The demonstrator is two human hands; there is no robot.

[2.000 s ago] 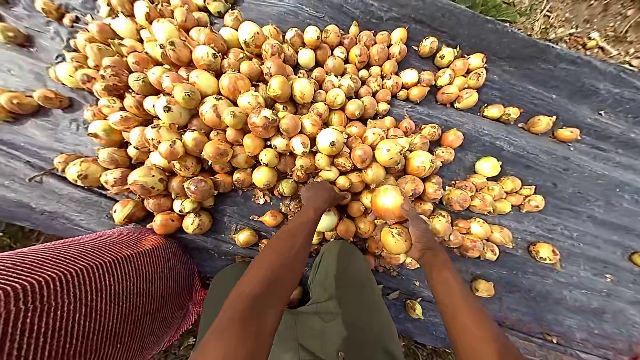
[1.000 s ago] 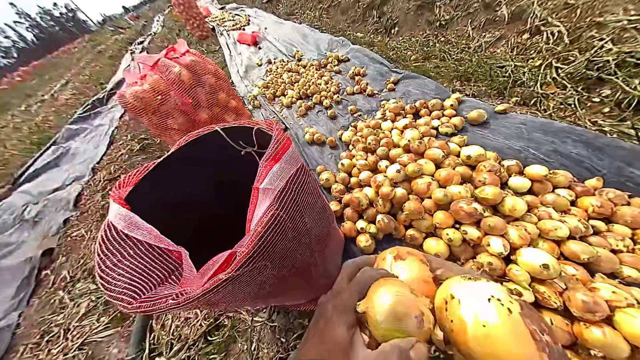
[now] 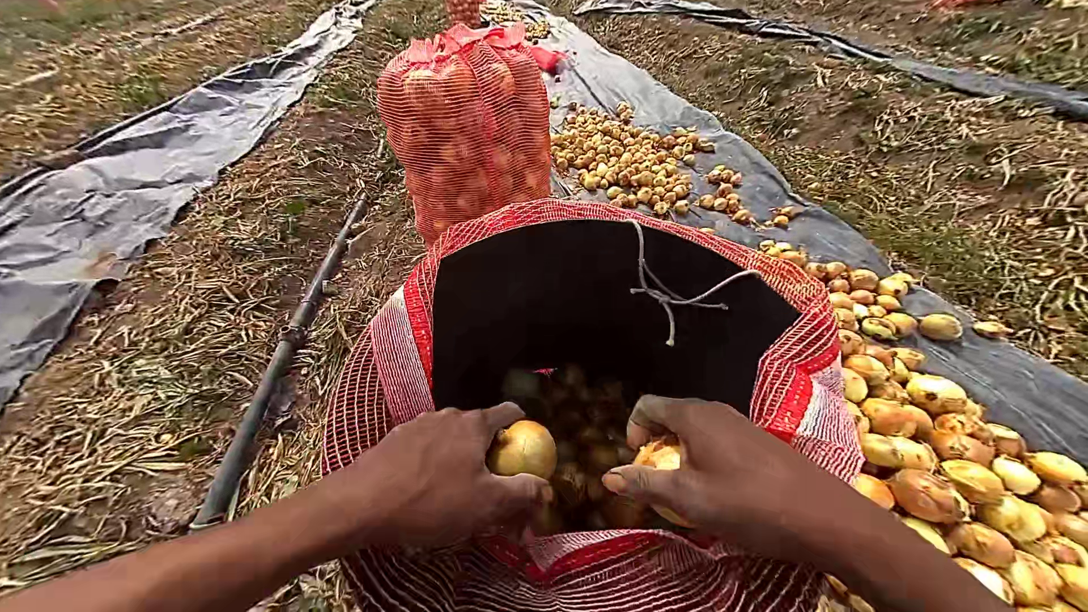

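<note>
Both my hands are at the wide mouth of a red mesh sack [image 3: 803,391] with a dark inner lining and a white string at its far rim. My left hand [image 3: 450,476] grips a yellow onion [image 3: 524,449] between thumb and fingers. Opposite it, my right hand [image 3: 705,476] holds another onion [image 3: 660,454], partly hidden by the fingers. Below the hands, more onions [image 3: 586,425] show dimly inside the sack. A large heap of onions [image 3: 935,459] lies on dark plastic sheeting to the right of the sack.
A full red mesh sack of onions [image 3: 467,127] stands just beyond. Farther piles of onions [image 3: 629,157] lie on the plastic sheet [image 3: 1003,365]. At left, a dark pipe [image 3: 263,399] runs over soil and dry stalks, with another grey sheet [image 3: 144,204] past it.
My hands were down in the onion heap at first, then held onions beside the sack. Now they are over its mouth with onions. The view has swung toward the sack.
</note>
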